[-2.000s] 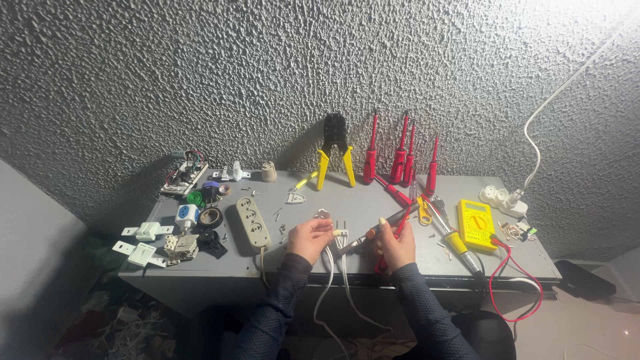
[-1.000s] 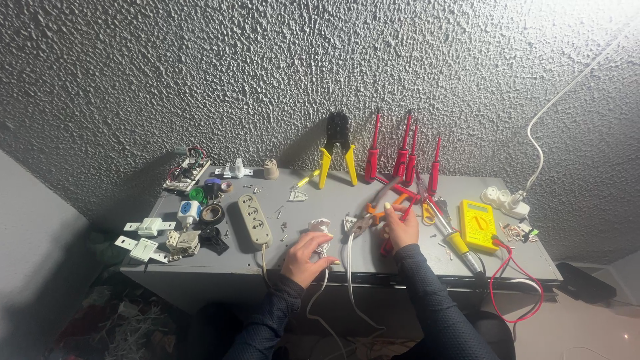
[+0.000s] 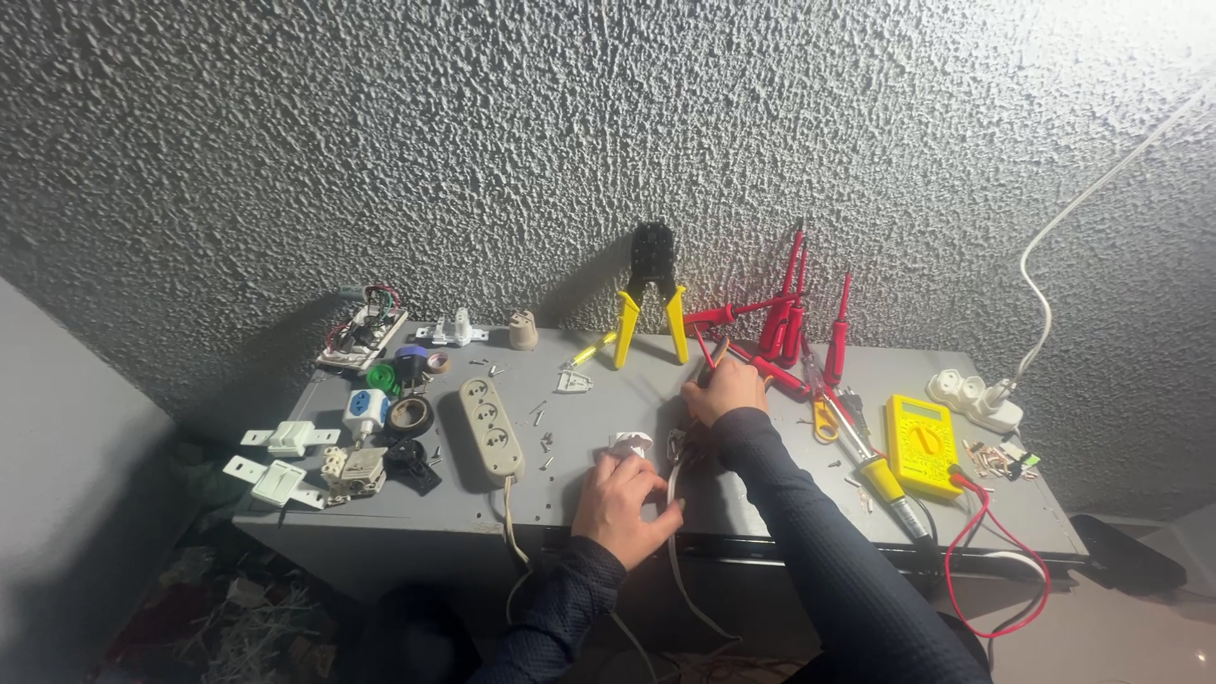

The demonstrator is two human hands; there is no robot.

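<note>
My left hand [image 3: 622, 503] is at the front of the grey tabletop, its fingertips against a small white plastic fitting [image 3: 629, 443]; the thumb is spread near a white cable [image 3: 673, 494]. Whether the fingers grip the fitting is hidden. My right hand [image 3: 730, 391] has its fingers around an orange-handled hand tool [image 3: 722, 350], mostly covered by the hand. Below that hand, a small plug part [image 3: 676, 442] lies at the cable's end. A white plug cover [image 3: 575, 382] lies farther back on the left.
Left are a three-socket power strip [image 3: 489, 427], screws, black tape [image 3: 409, 415] and switch parts. Yellow-handled crimping pliers [image 3: 652, 285] and red screwdrivers [image 3: 836, 351] lean at the wall. Right are a soldering iron [image 3: 883, 480], a yellow multimeter [image 3: 921, 445] and a white socket block [image 3: 993, 408].
My right hand has moved left and slightly farther back over the tools. My left hand has shifted a little right from a second ago.
</note>
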